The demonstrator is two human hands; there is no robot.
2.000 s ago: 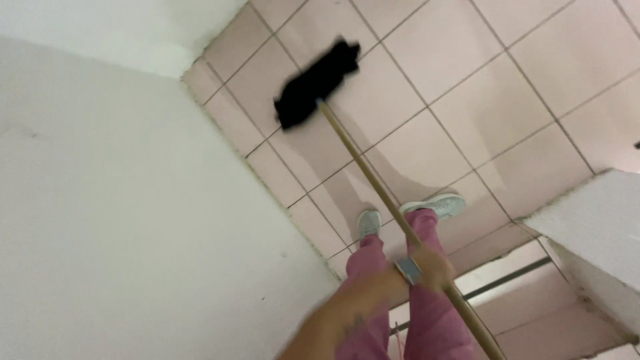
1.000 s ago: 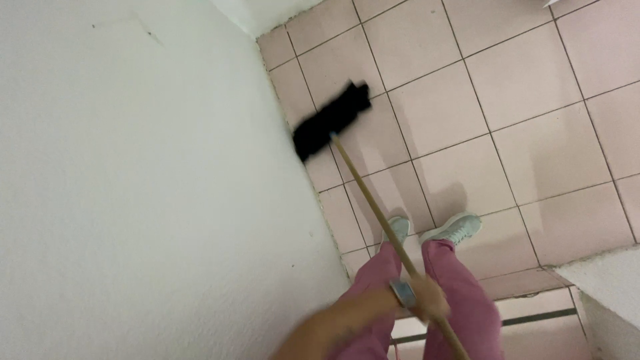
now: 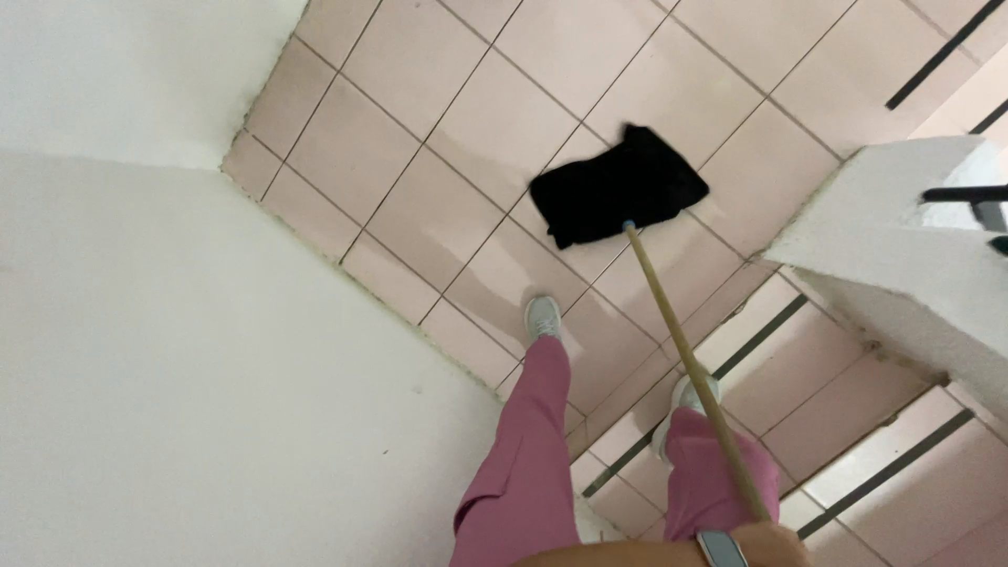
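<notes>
My left hand [image 3: 770,545], with a watch on its wrist, is at the bottom edge and closed around a wooden pole [image 3: 683,339]. The pole runs up and to the left to a blue fitting at its lower end. There a black cloth [image 3: 622,185] lies spread on the pink floor tiles [image 3: 472,260], covering whatever head the pole has. The cloth is out on the floor, apart from the walls. My right hand is not in view.
A white wall [image 3: 197,354] runs along the left. Steps with dark strips [image 3: 760,337] descend at lower right, beside a low white wall [image 3: 874,213]. One shoe [image 3: 543,316] is on the landing, the other [image 3: 687,398] at the top step's edge.
The black cloth has moved from beside the left wall out onto the open tiles and looks more spread. One foot has shifted to the step. My left hand keeps hold of the pole.
</notes>
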